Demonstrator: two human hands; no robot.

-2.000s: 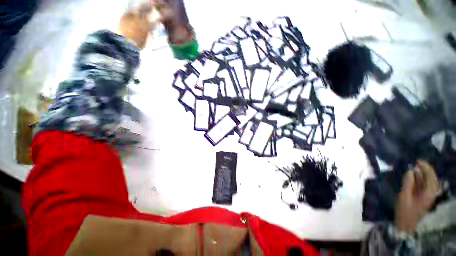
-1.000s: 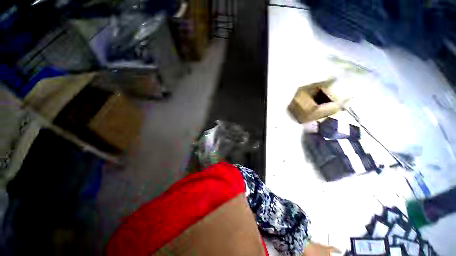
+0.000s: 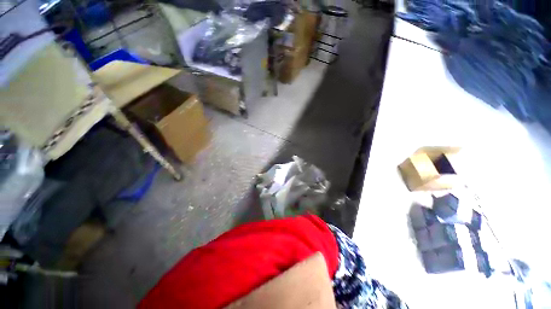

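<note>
Neither of my hands is in the picture. Only my left sleeve, blue-and-white patterned below a red shoulder, shows at the bottom centre, cut off by the lower edge. Nearest on the white tabletop (image 3: 389, 121) lie dark banded card stacks (image 3: 442, 244) with a white paper band between them. A small open brown cardboard box (image 3: 420, 171) stands just behind the stacks.
A crumpled pale plastic bag (image 3: 293, 187) is beside the table's left edge. A large open carton (image 3: 181, 130) stands on the floor at left. A grey bin (image 3: 220, 90) holds clear plastic. Dark blue fabric (image 3: 492, 54) is heaped on the table's far end.
The view has swung left and up, so the card heap, green ring and my left hand have left the picture. More floor and cartons show at left.
</note>
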